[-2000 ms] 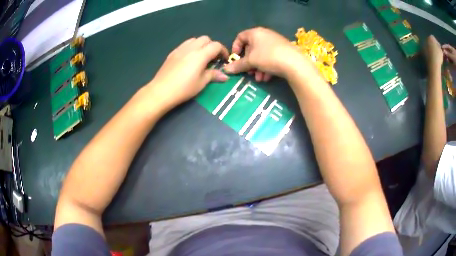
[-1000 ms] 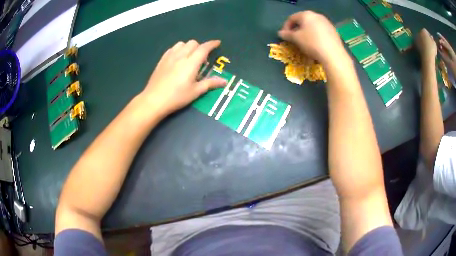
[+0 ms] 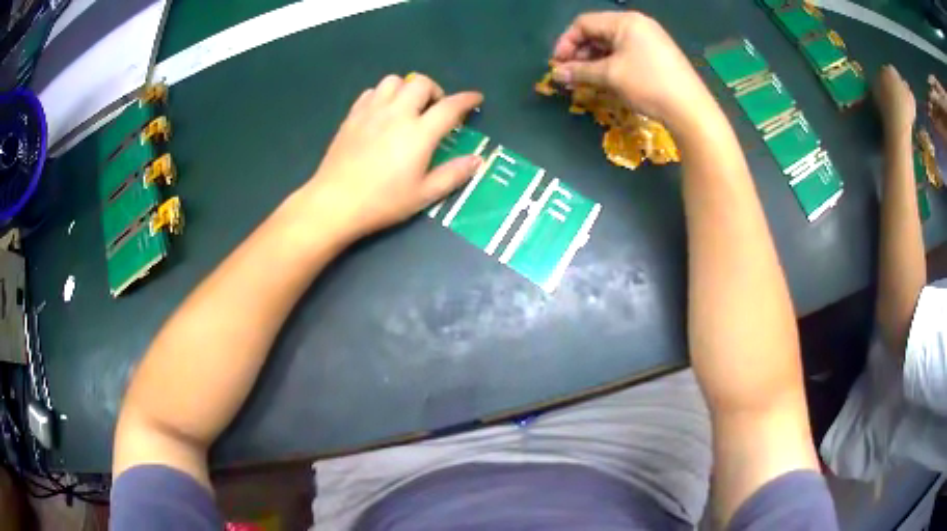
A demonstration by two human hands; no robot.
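Observation:
A green board strip (image 3: 509,210) lies slanted on the dark mat in front of me. My left hand (image 3: 389,150) lies over its upper left end, thumb and forefinger at the board; a bit of orange shows above the fingers. The hand hides that end. My right hand (image 3: 623,62) is at the upper left edge of the pile of orange flex cables (image 3: 642,143), with a small orange flex cable (image 3: 545,79) at its fingertips.
Green panels with orange tabs (image 3: 135,207) lie at the far left, near a round blue-rimmed object (image 3: 19,156). Bare panels (image 3: 774,124) lie right of the pile. More panels (image 3: 820,52) and another person's hand (image 3: 895,99) are at the far right.
My right hand has moved from the board to the pile and now pinches a flex cable at its left edge. My left hand has shifted slightly over the strip, covering the orange piece there.

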